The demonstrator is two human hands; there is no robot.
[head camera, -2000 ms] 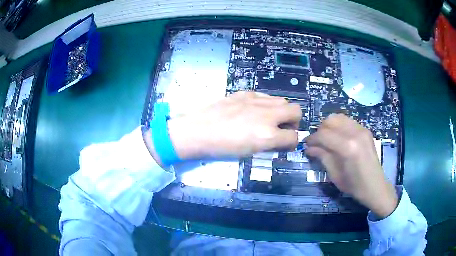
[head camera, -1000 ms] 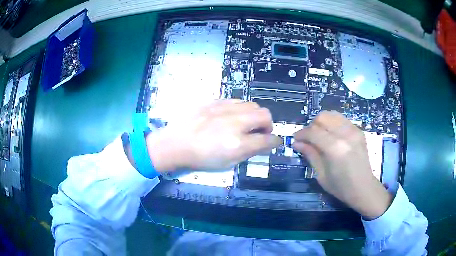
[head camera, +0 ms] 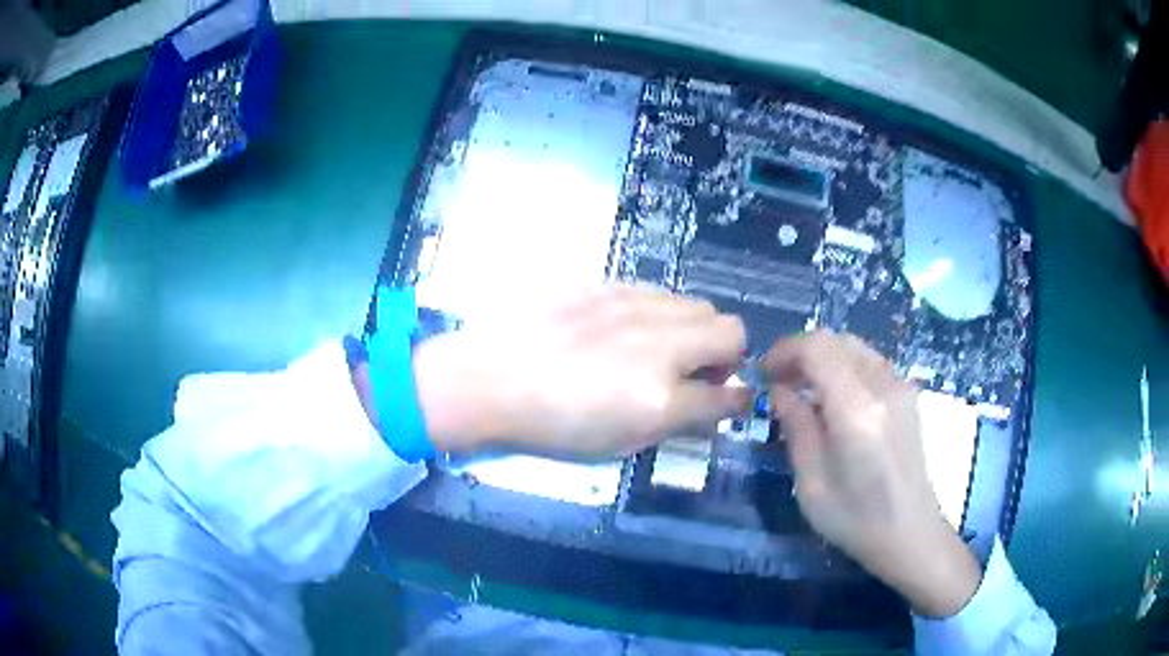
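Note:
An open laptop base (head camera: 538,167) lies in front of me with a black mainboard (head camera: 750,237) across its upper middle. My left hand (head camera: 590,372), with a blue wrist strap (head camera: 397,372), reaches over the base from the left. My right hand (head camera: 853,449) comes from the right. The fingertips of both hands meet at a small white ribbon cable with a blue end (head camera: 762,405), just below the mainboard. The fingertips are bent and blurred, so whether either hand grips the cable is unclear. The dark touchpad module (head camera: 737,493) lies below them.
A blue bin (head camera: 205,109) with many tiny silvery pieces stands at the upper left. Another base (head camera: 39,269) lies at the left edge. A pale rail (head camera: 923,96) runs behind. Red-orange material (head camera: 1150,192) and a crumpled clear scrap (head camera: 1145,449) are at the right.
The view has shifted and tilted, so the base appears rotated slightly clockwise. Both hands stay together at the blue-ended cable. The scrap at the right shows more fully.

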